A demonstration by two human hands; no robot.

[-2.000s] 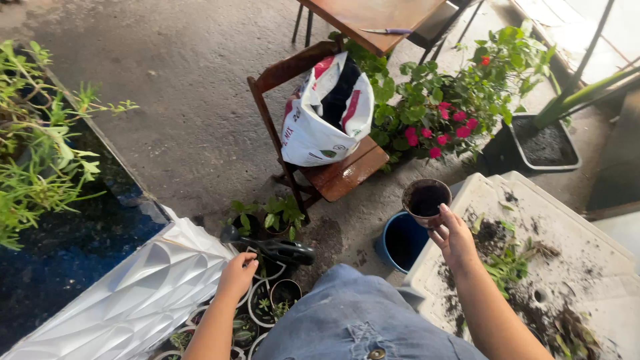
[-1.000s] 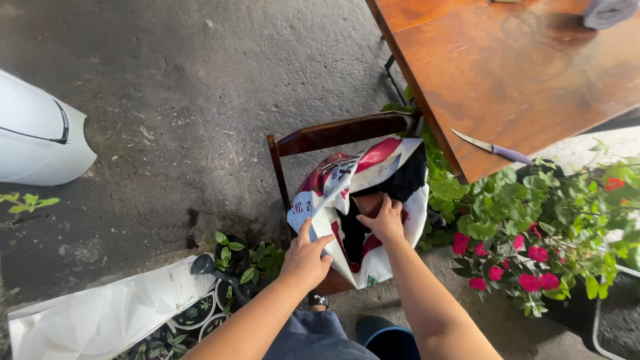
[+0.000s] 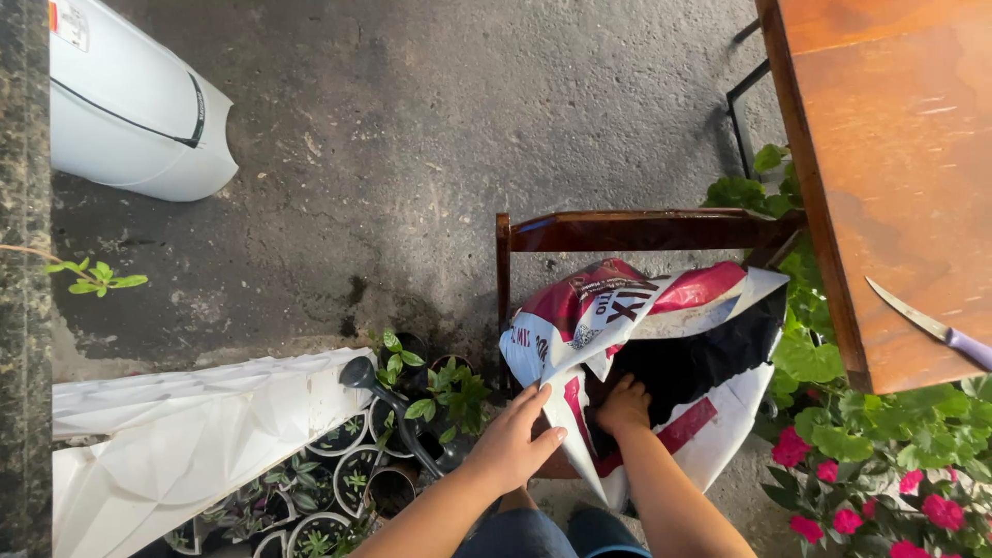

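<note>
A plastic potting-mix bag (image 3: 682, 298), white and dark red with a black inside, stands open on a wooden chair (image 3: 651, 230). My left hand (image 3: 515, 442) rests at the bag's near left rim, the edge of the plastic between its thumb and fingers. My right hand (image 3: 624, 404) reaches into the mouth of the bag; its fingertips are against dark contents. Whether it holds anything in there cannot be told, and no pot shows in it.
A wooden table (image 3: 907, 155) with a knife (image 3: 922, 318) is at the right, above pink-flowered plants (image 3: 845, 496). Several potted plants (image 3: 356, 473), a black watering can (image 3: 415, 426) and a white textured panel (image 3: 209, 434) stand lower left. A blue bucket (image 3: 608, 535) is near my legs.
Both hands have come from the sides to the bag. My right hand held a small pot by the white tray, then held it in the bag's mouth. The view has swung left and nearer the chair.
</note>
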